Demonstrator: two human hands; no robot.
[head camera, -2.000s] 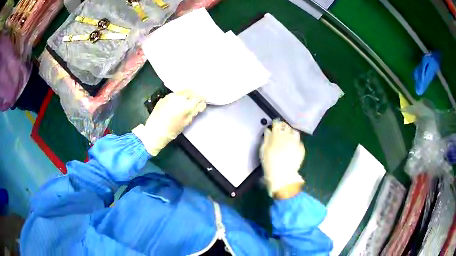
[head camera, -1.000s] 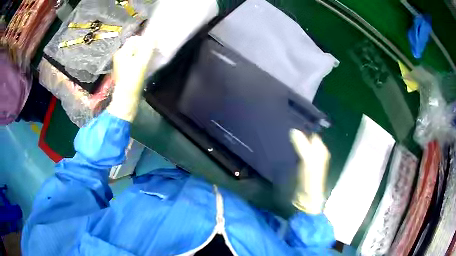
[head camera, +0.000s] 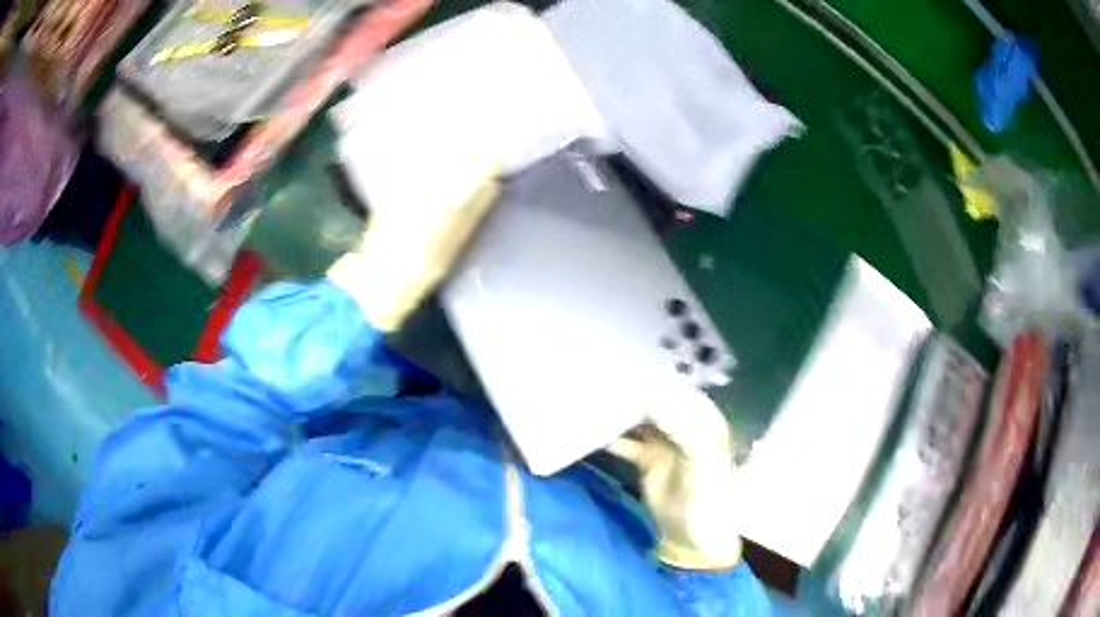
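Observation:
A silver tablet unit (head camera: 555, 319) is tilted in front of me, with several black camera circles at its right corner. My right hand (head camera: 694, 476), in a cream glove, grips its lower right edge. My left hand (head camera: 428, 253), also gloved and blurred, holds the lower edge of a white protective sheet (head camera: 477, 90) beside the unit's left edge. The sheet covers the unit's upper end. A black foam tray (head camera: 645, 193) shows only in part behind the unit; its recesses are hidden. A second white sheet (head camera: 670, 103) lies beyond it.
A bagged watch tray (head camera: 223, 72) with yellow straps is at upper left. A long white strip (head camera: 832, 416) lies at right, beside bagged foam trays (head camera: 983, 464). A red-edged green board (head camera: 145, 277) is at left. A crumpled clear bag (head camera: 1025, 265) is at far right.
The dark face seen a second ago is out of view; the silver side with camera circles now shows. The left hand has come back right and down with the sheet. The right hand has moved down and left.

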